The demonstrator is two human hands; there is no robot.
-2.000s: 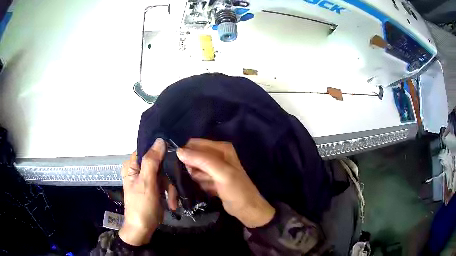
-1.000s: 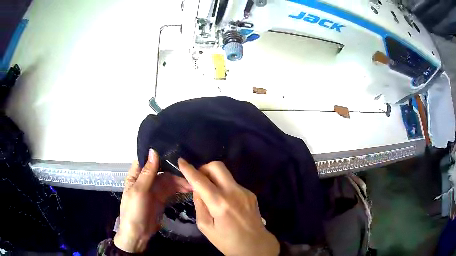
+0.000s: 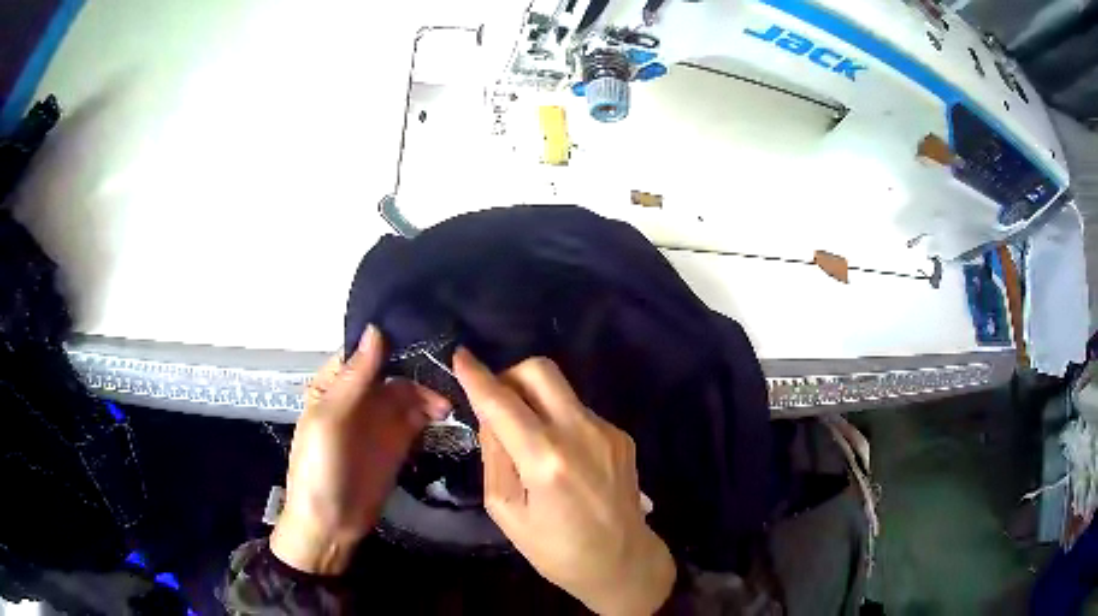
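A dark navy garment piece lies over the table's front edge and hangs down in front of it. My left hand pinches the garment near a blacker band, thumb on top. My right hand is close beside it, fingers curled, index fingertip at the band. A very thin pale line, a tool or a thread, shows at that fingertip; I cannot tell which. The fingers under the cloth are partly hidden.
A white sewing machine with blue JACK lettering stands behind the garment. Its grey-blue tension dial is above a yellow patch. The table's ruler-marked edge runs across. Black cloth is heaped at left.
The view has shifted, so the machine sits differently in the picture. Both hands stay at the band; since the oldest frame, my right hand has turned and its fingers are more curled.
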